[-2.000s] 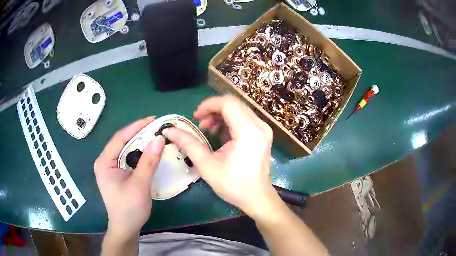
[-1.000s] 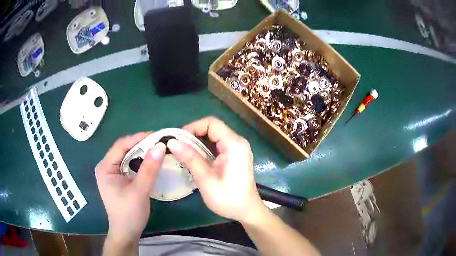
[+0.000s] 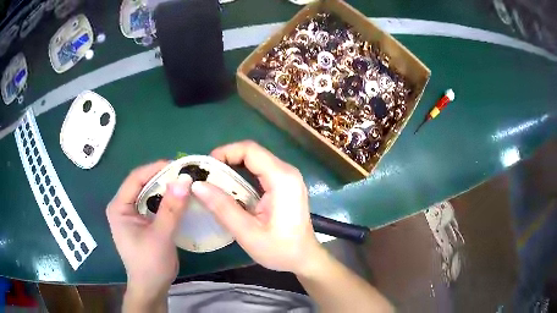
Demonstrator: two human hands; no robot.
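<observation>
A cream plastic housing cover [image 3: 204, 235] is held inner side up in both hands above the green bench near its front edge. A dark ring part [image 3: 194, 172] shows in its upper opening; another dark round shape shows at its left. My left hand [image 3: 149, 223] grips the cover's left side, thumb at the upper opening. My right hand [image 3: 265, 211] grips the right side, its thumb beside the left thumb. The fingers under the cover are hidden. A black handle [image 3: 339, 228] sticks out to the right, partly hidden by my right hand.
An open carton of glinting rings [image 3: 299, 125] stands at centre right, a red-yellow screwdriver [image 3: 436, 110] right of it. A second cover [image 3: 88, 129] and a marked white strip [image 3: 54, 191] lie left. A black slab [image 3: 190, 55] stands behind. Half-assembled housings [image 3: 71, 43] sit beyond the pale divider.
My right hand came in from above the cover to grip its right side, and both thumbs have drawn back slightly from the upper opening. The bench items shifted a little left in view.
</observation>
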